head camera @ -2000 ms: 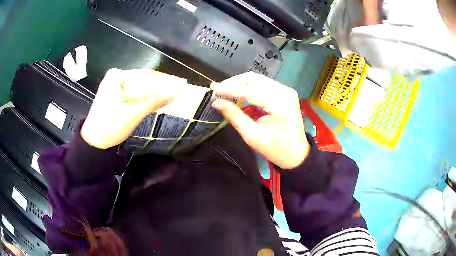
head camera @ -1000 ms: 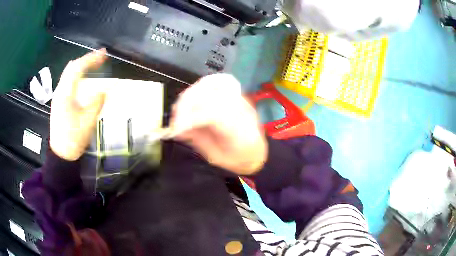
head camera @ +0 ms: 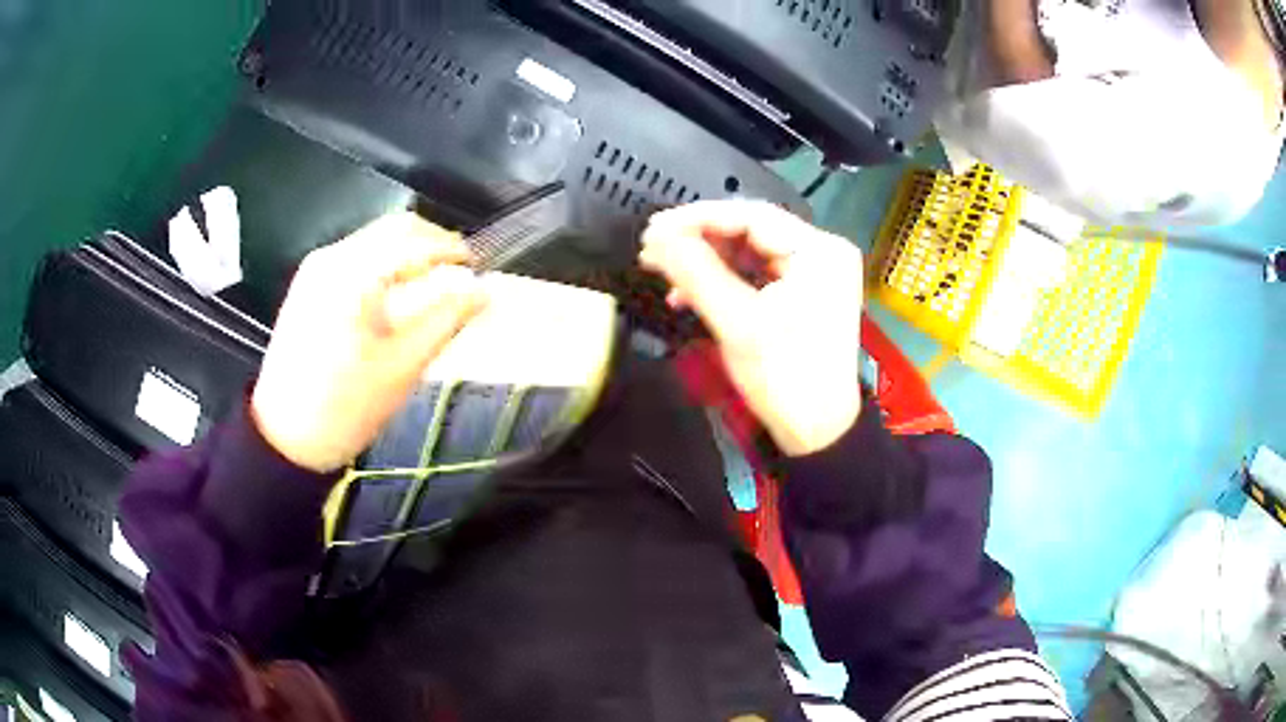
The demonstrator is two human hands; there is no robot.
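My left hand (head camera: pixel 370 339) is bare and holds a blurred dark label (head camera: pixel 519 226) by its edge at the fingertips. The label sheet (head camera: pixel 543 334), pale at the top with dark labels and yellow-green gaps below, lies on my dark-clothed lap under my left hand. My right hand (head camera: pixel 755 317) is bare and raised to the right of the sheet, its thumb and fingers curled and apart, with nothing visible in them. A black electronic unit (head camera: pixel 656 176) lies vents up just beyond both hands, with a small white label on it.
More black units with white labels stand in a row at the left (head camera: pixel 106 332). A folded white scrap (head camera: pixel 207 240) lies on the green surface. Another black unit is at the top. A red stool (head camera: pixel 903 388), yellow crate (head camera: pixel 973 261) and a person's arm and pale clothing are at the right.
A dark label is now off the sheet at my left fingertips. My right hand has moved right, away from the sheet. The view has shifted back left since one second ago.
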